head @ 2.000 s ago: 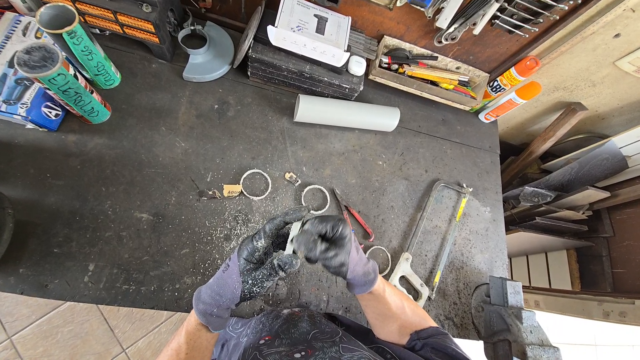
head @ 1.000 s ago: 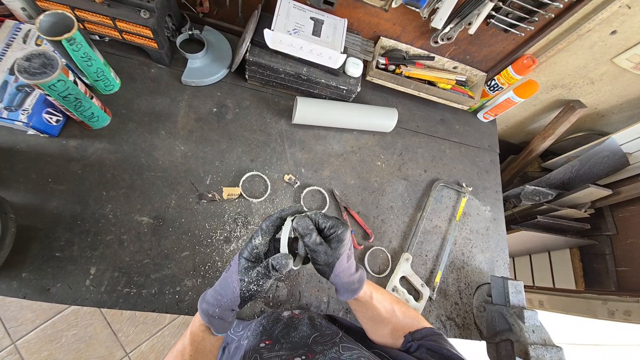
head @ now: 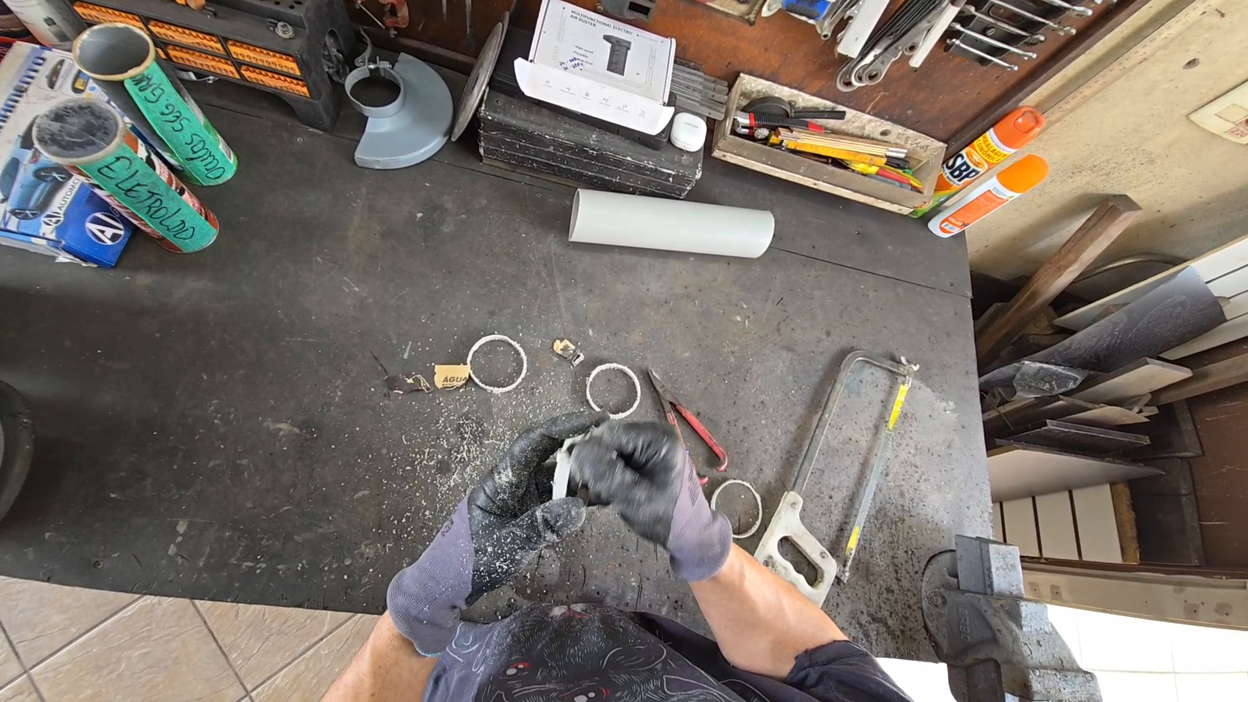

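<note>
My left hand, in a black-coated glove dusted with white shavings, holds a white plastic pipe ring upright. Against the ring's right side is my gloved right hand, its fingers curled; whether they pinch the ring or a small tool is hidden. Several cut rings lie on the bench: one ring up left, another ring just above my hands and a third ring to their right. Red-handled pliers lie partly behind my right hand. A hacksaw rests farther right.
A white plastic pipe lies across the back of the dark bench. Behind it are a black case and a wooden tool box. A bench vise stands at the right front corner, green tubes at the back left.
My right hand has shifted over the held ring, covering more of it than a second ago. My left hand keeps its grip on the ring. The things on the bench have stayed put.
</note>
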